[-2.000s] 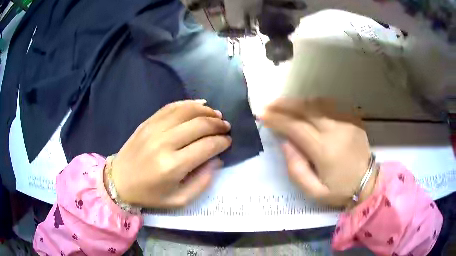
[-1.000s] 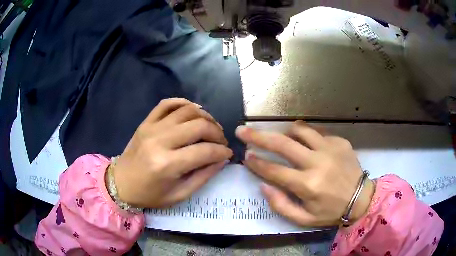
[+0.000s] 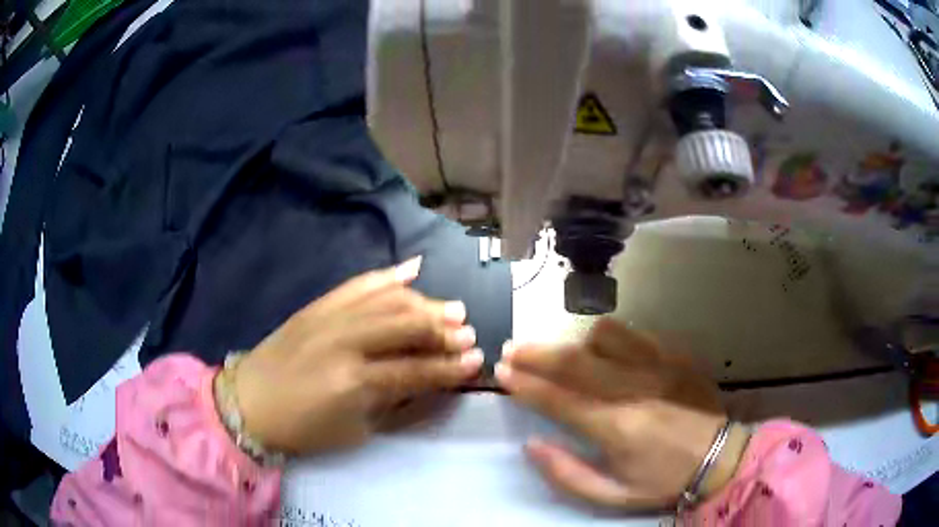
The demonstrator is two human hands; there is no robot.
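Dark navy cloth [image 3: 268, 206] lies folded and heaped left of the needle, with its straight right edge under the presser foot [image 3: 489, 247]. My left hand [image 3: 355, 360] lies on the cloth near its front end, fingers flat and pointing right. My right hand [image 3: 618, 412] is slightly blurred, its fingertips at the cloth's right edge, just beside my left fingertips. Whether it pinches the cloth cannot be told. The white sewing machine head [image 3: 453, 103] stands over the cloth.
The machine bed [image 3: 710, 309] is right of the needle. A ridged silver knob [image 3: 715, 162] sits on the machine front. Orange scissor handles [image 3: 924, 396] show at the right edge. The white table [image 3: 412, 489] has printed marks along its front. Something green [image 3: 88, 23] is at the far left.
The view has tilted up, so more of the machine head shows. The cloth end is now nearer the needle than two seconds ago. My right hand came in to the cloth's edge.
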